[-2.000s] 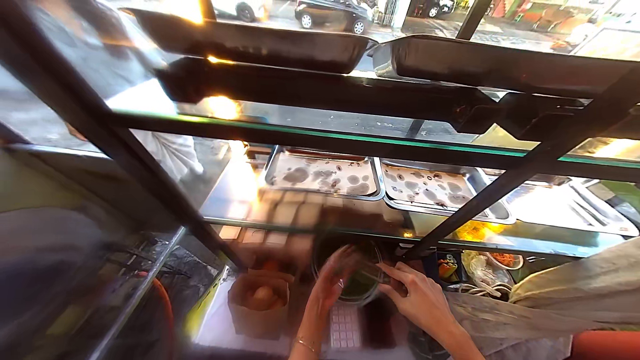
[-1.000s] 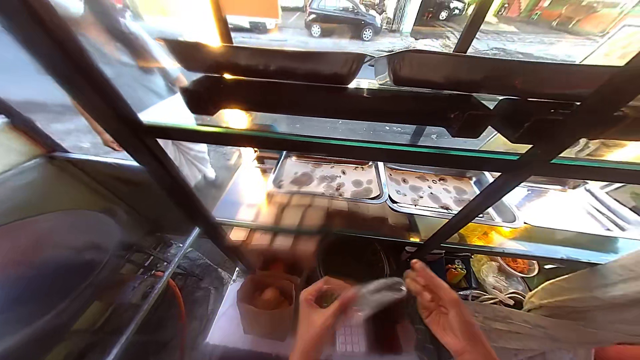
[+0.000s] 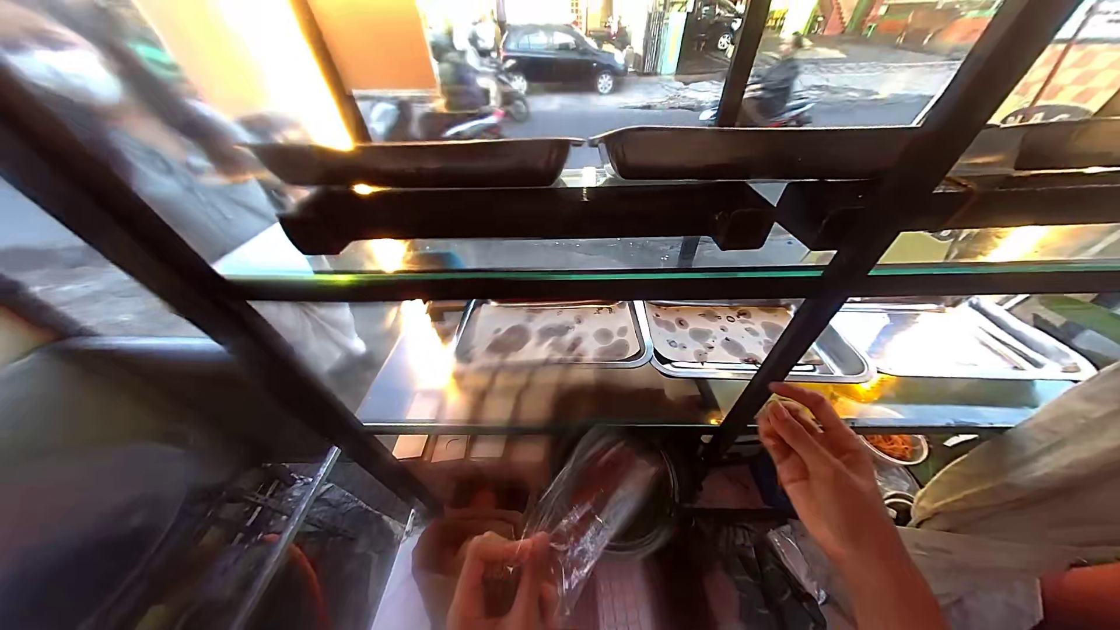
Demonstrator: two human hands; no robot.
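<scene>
A clear plastic bag (image 3: 591, 507) is pinched between the thumb and fingers of my left hand (image 3: 507, 582), at the bottom centre of the head view. Off to the right, raised near the slanted black post, my right hand (image 3: 818, 464) has its fingers closed around a small pale thing (image 3: 792, 409), mostly hidden by the fingers. Behind the bag stands a dark round container (image 3: 669, 503) with a clear rim. An open brown paper bag (image 3: 437, 556) is just left of my left hand, its contents hard to make out.
Behind glass lie metal trays (image 3: 652, 346) lined with spotted paper. Dark trays (image 3: 420, 164) rest on the shelf above. A black metal post (image 3: 787, 337) slants beside my right hand. A bowl of orange shreds (image 3: 892, 448) is at right, near a person in light clothing (image 3: 1024, 472).
My hands have moved apart. The clear plastic bag, near both hands one second ago, now hangs open from my left hand, while my right hand is higher and farther right.
</scene>
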